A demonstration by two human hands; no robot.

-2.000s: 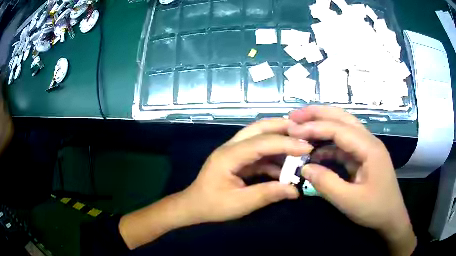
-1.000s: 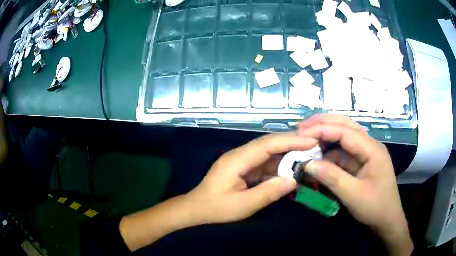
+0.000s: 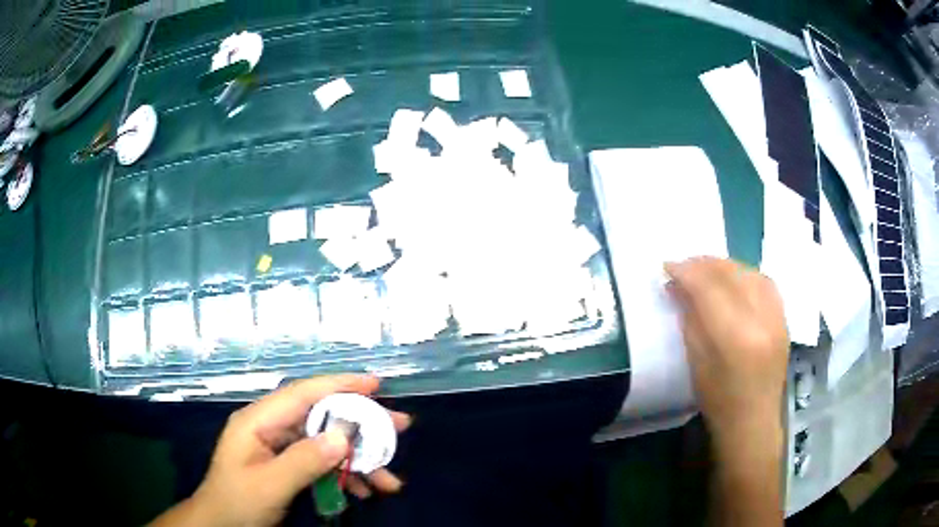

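Note:
My left hand (image 3: pixel 270 453) holds a round white disc (image 3: pixel 375 436) over the dark lap, below the bench edge. The thumb presses on a small dark part on the disc's face. Red wires and a green circuit board (image 3: pixel 329 496) hang below it. My right hand (image 3: pixel 721 319) is over the wide white paper strip (image 3: pixel 659 206), fingertips bunched together; whether they hold something small cannot be told. White adhesive squares (image 3: pixel 484 226) lie heaped on the clear blister tray (image 3: pixel 206 360).
Two wired discs lie at the tray's left and rear, one disc (image 3: pixel 137 134) near its left edge. A yellow tape piece (image 3: pixel 265 264) is on the tray. Black pad sheets (image 3: pixel 788 134) and release liner lie right. A parts bin (image 3: pixel 844 432) is lower right. A desk fan (image 3: pixel 51 41) stands left rear.
The view has swung to the right. My right hand has left the disc and moved out over the paper strip. My left hand keeps the disc, whose face now shows.

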